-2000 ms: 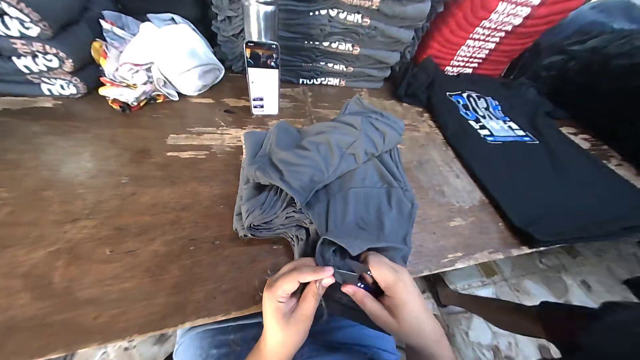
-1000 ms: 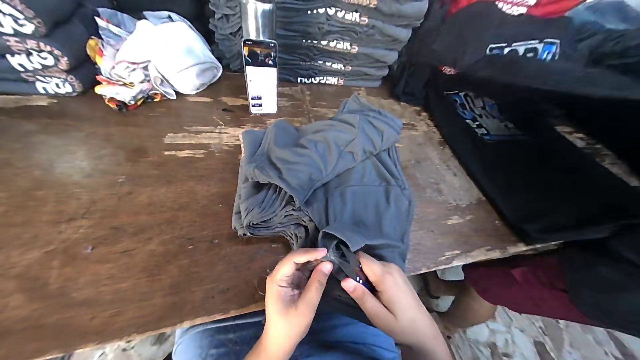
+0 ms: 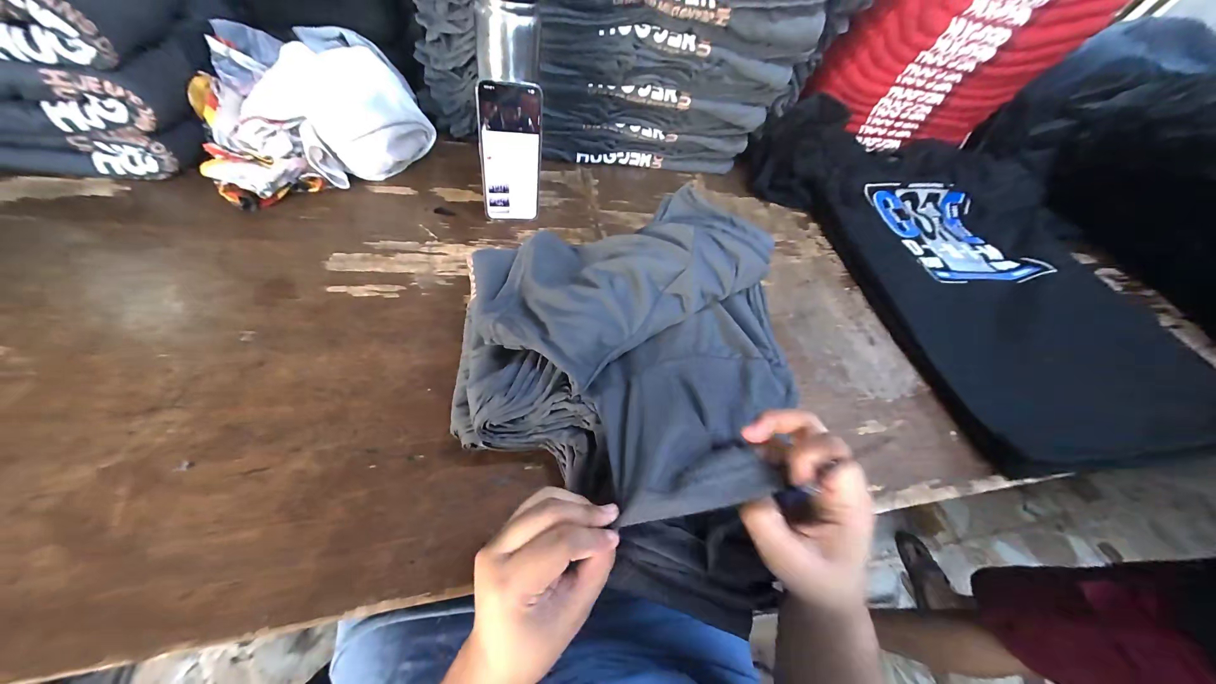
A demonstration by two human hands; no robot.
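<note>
Grey folded garments (image 3: 532,399) lie in a loose pile on the worn wooden table (image 3: 237,380), the top one draped toward me over the table's front edge. My left hand (image 3: 546,570) pinches one end of its hem between thumb and fingers. The hem runs taut to my right hand (image 3: 807,503), which is blurred and grips the cloth at the other end. Something small and dark shows in the right palm; I cannot tell what it is. Part of the dark grey cloth (image 3: 693,570) hangs below the hem over my lap.
A phone (image 3: 511,152) leans on a metal bottle (image 3: 508,43) at the back. Behind stand stacks of dark shirts (image 3: 655,85) and red shirts (image 3: 950,66). White and coloured cloths (image 3: 323,104) lie back left, a printed black shirt (image 3: 1026,332) at right. Another person's leg (image 3: 931,636) shows lower right.
My hands were close together at the garment's edge; they are now apart with the hem stretched between them. Dark cloth moved over the black shirt one second ago and is gone from there.
</note>
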